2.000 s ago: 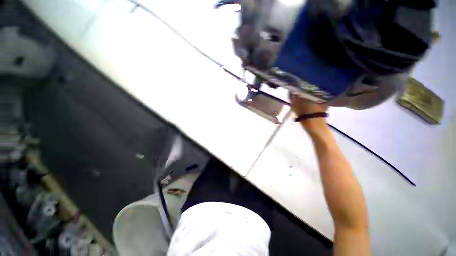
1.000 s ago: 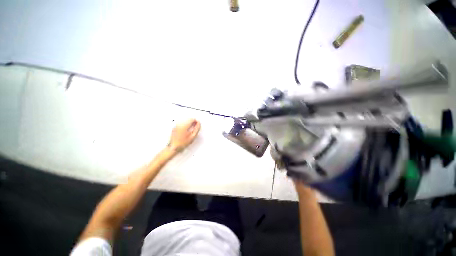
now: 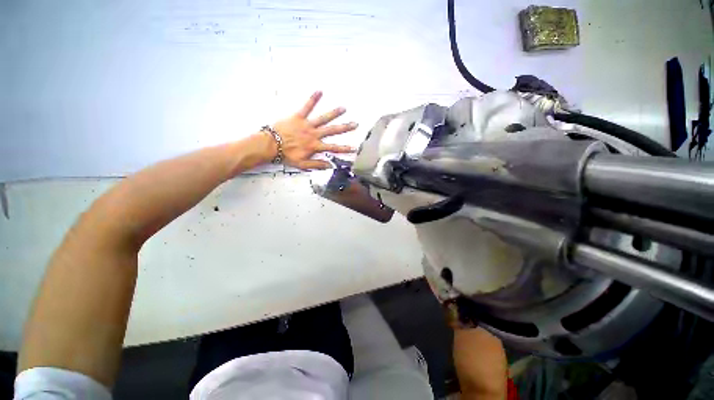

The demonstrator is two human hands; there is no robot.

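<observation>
The straight knife cutting machine (image 3: 501, 195), a large silver-white motor body with metal bars on top, stands at the right. Its flat metal base plate (image 3: 356, 197) sticks out to the left on the pale table. My left hand (image 3: 313, 139) lies palm down on the marker paper (image 3: 196, 101), fingers spread, beside the machine's front, holding nothing. My right forearm (image 3: 479, 361) reaches up under the near side of the machine. The motor hides my right hand, so its grip cannot be seen. The knife blade cannot be made out.
A brown-gold block weight (image 3: 549, 28) sits on the paper at the upper right. A black power cable (image 3: 462, 66) runs down to the machine. Dark upright pieces (image 3: 675, 101) stand at the far right. The table's near edge (image 3: 274, 312) crosses in front of my body.
My left hand has moved from the table strip onto the paper beside the machine, and its fingers have spread. The machine shows larger, nearer the view's centre. The view has shifted.
</observation>
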